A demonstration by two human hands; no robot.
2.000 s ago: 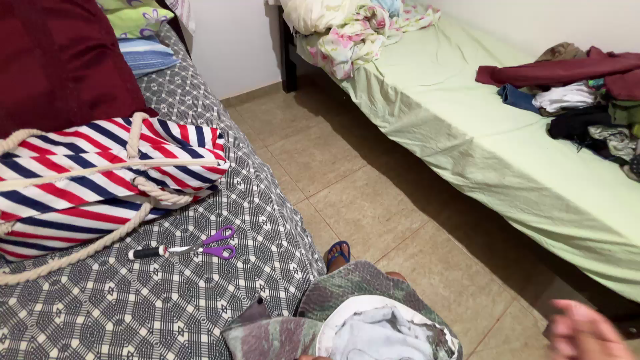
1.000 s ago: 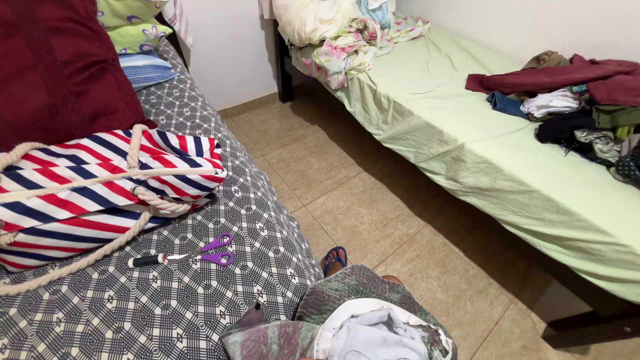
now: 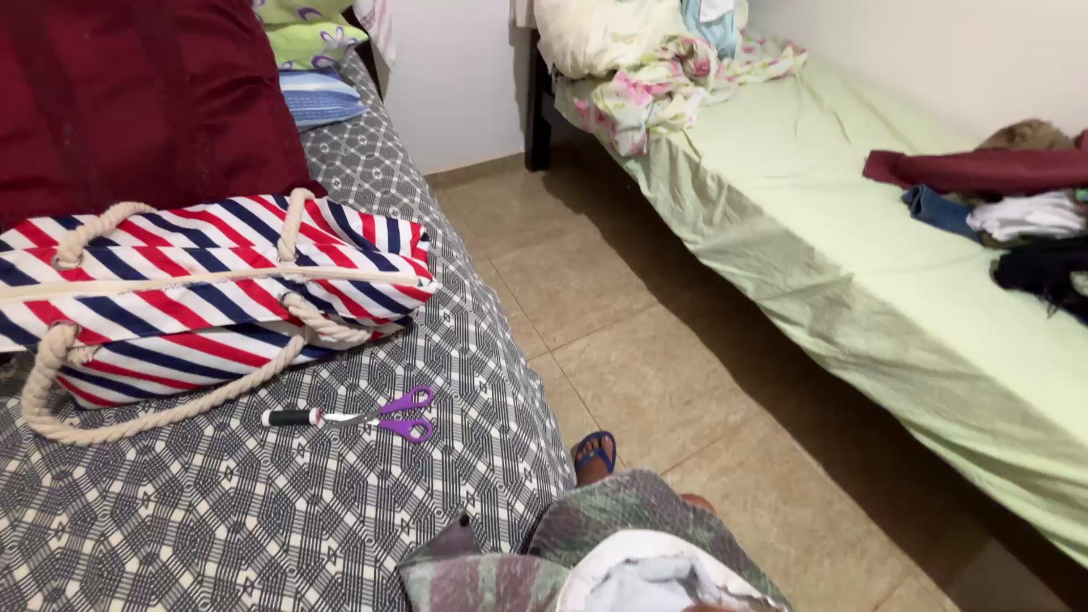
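A grey-green patterned garment with a white inner edge (image 3: 650,544) lies over my lap at the bottom. A small bit of skin, apparently a finger, shows against its pale inside at the lower frame edge; I cannot tell which hand it belongs to. The rest of both hands is out of sight. To the left on the bed, scissors with purple handles (image 3: 408,415) lie with their blades touching a spool of black thread (image 3: 291,417). Behind them rests a striped red, white and navy bag (image 3: 212,297) with rope handles.
A dark red cushion (image 3: 161,102) stands behind the bag on the patterned bedspread (image 3: 212,527). Across the tiled floor (image 3: 646,374) is a second bed with a pale green sheet (image 3: 892,280), clothes (image 3: 969,170) heaped at its right. My foot in a blue flip-flop (image 3: 595,455) is between them.
Two seconds ago a blurred hand showed at the lower right; it has left that spot. The scissors, thread and bag have stayed where they were.
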